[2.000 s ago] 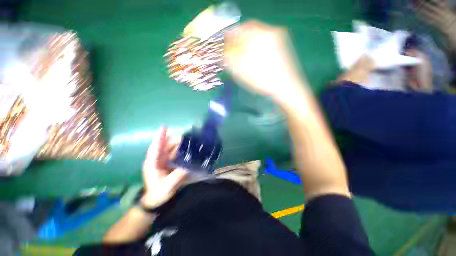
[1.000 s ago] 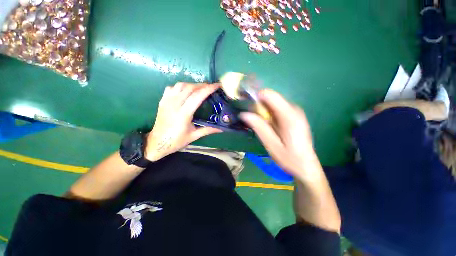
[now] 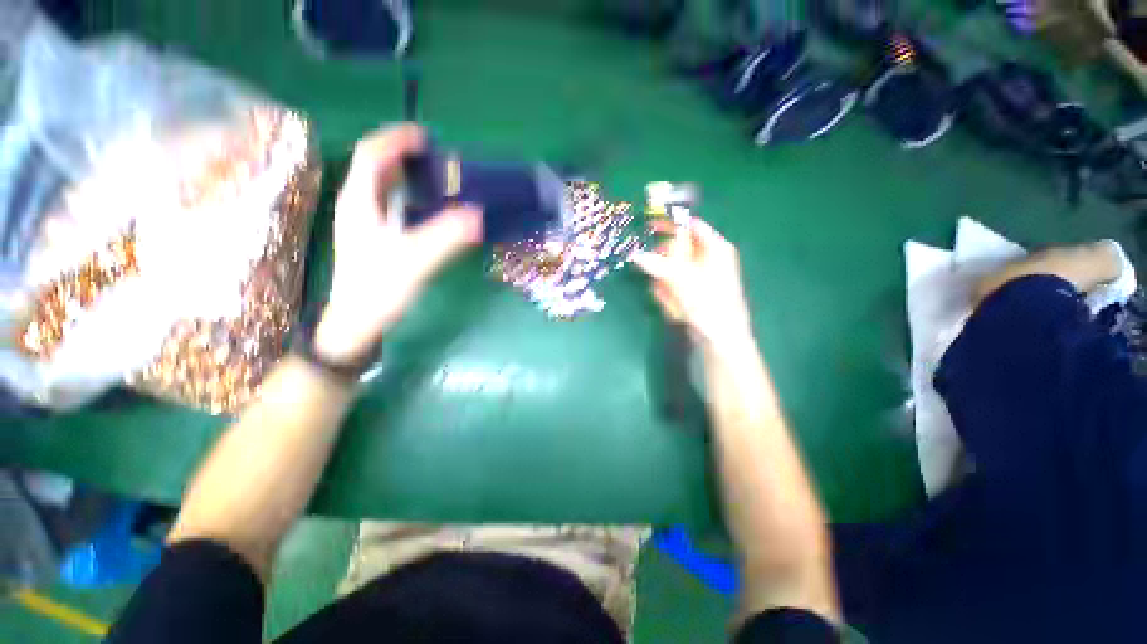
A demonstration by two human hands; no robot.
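Note:
My left hand [image 3: 393,252] grips a dark navy strap part [image 3: 497,199] and holds it over the table, left of and partly over the loose pile of copper and silver caps [image 3: 576,258]. The part is blurred, so its openings cannot be made out. My right hand [image 3: 698,277] is closed around the mallet [image 3: 670,199], right of the pile. The mallet's small pale and yellowish head shows above the fingers; its handle is mostly hidden by the hand.
A large cloudy bag of copper caps [image 3: 227,252] lies on the green table [image 3: 528,440] at the left. Round dark assemblies [image 3: 908,107] lie along the far side. White sheets [image 3: 933,340] and another person's dark-blue sleeve [image 3: 1044,390] are at the right.
My left hand has lifted the strap part forward and left, toward the caps. My right hand has moved away from the part with the mallet. The view has shifted, showing more of the far side.

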